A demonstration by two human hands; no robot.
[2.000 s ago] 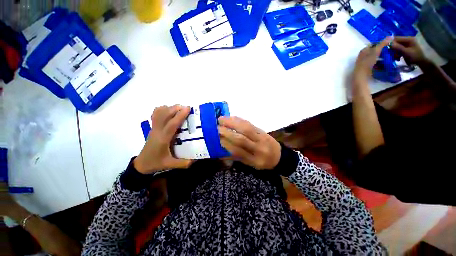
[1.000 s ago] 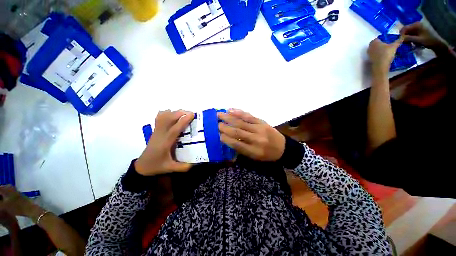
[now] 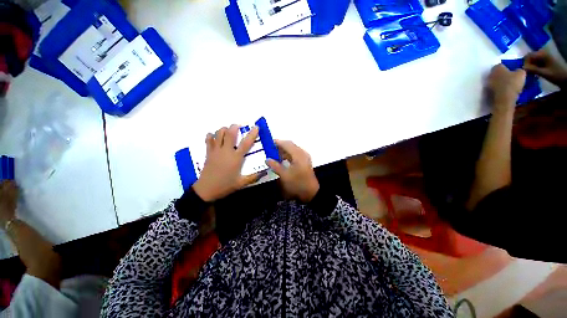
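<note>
A white and blue retail box is in front of me at the table's near edge. Its printed panel with a cable picture faces up. My left hand lies over the panel with its fingers spread and covers much of it. My right hand holds the box's right end beside an upraised blue flap. A blue flap sticks out at the left end. The inside of the box is hidden.
Flat cartons lie at the left, more at the far middle. Blue trays with cables are right of centre. Crumpled clear plastic lies at left. Neighbours' hands work at right and far left. A red stool stands below.
My right hand has moved down off the top of the box's right end, and the blue flap there now stands up. My left hand has spread over the panel. The view has shifted.
</note>
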